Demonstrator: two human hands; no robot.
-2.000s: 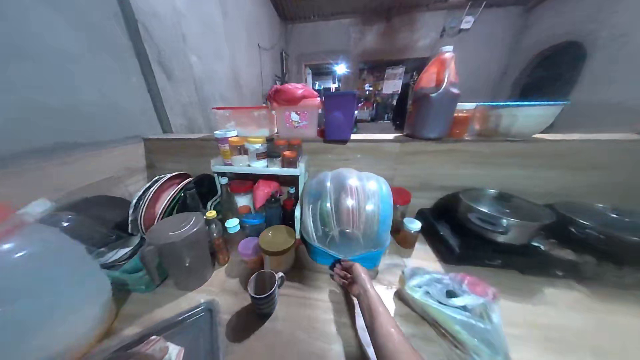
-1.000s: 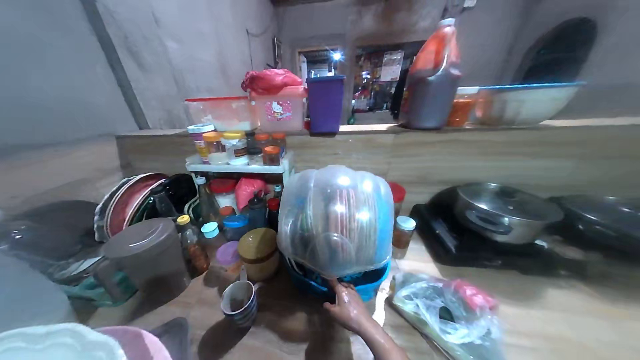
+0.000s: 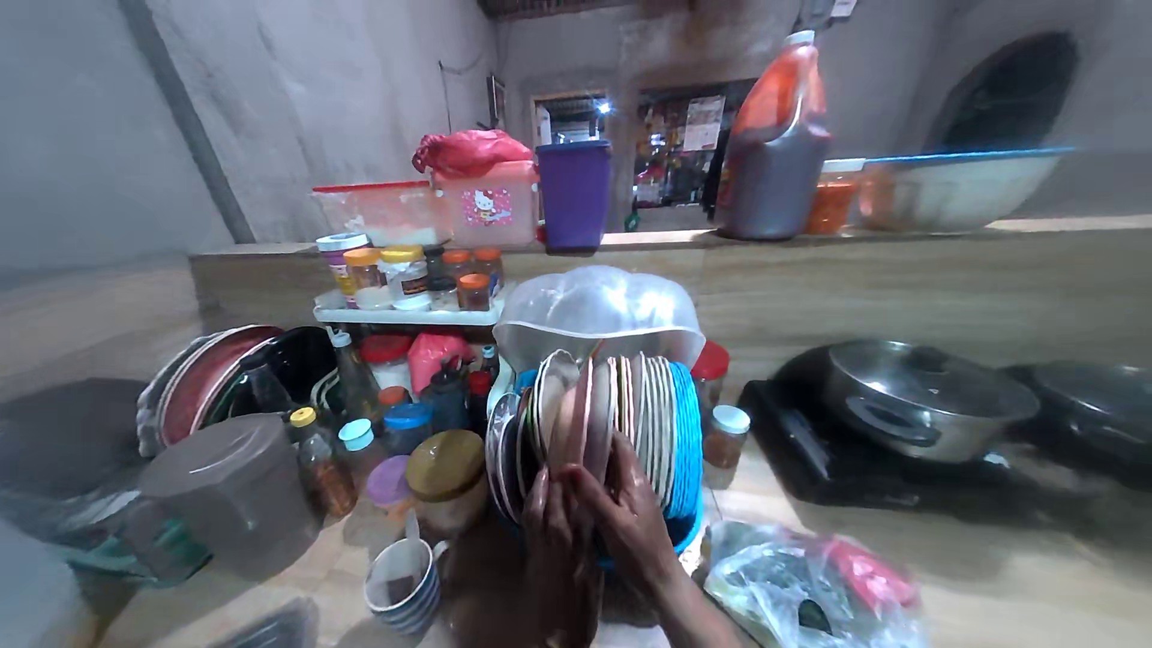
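Note:
A blue plastic dish basket [image 3: 691, 533] stands at the middle of the counter, with several plates [image 3: 650, 405] upright in a row inside it. Its clear domed lid [image 3: 598, 306] is tilted up behind the plates. Both hands reach into the row from the front. My left hand [image 3: 553, 513] is at the lower edges of the left-middle plates, and my right hand [image 3: 623, 504] lies close beside it, its fingers among the plates. Fingers and plate edges overlap, so which plates each hand grips cannot be told. A striped mug [image 3: 405, 585] with a spoon in it stands to the left.
Lidded jars [image 3: 445, 477] and bottles crowd the left of the basket below a small white shelf [image 3: 409, 315]. A pot [image 3: 927, 405] sits on a black stove [image 3: 810, 459] at the right. A plastic bag [image 3: 774, 576] lies at the front right. Containers and a large jug [image 3: 776, 153] line the ledge.
The clear lid has swung up and back from over the basket, and the plates now show. My left hand has come into view beside my right, which has moved from the basket's front edge to the plates.

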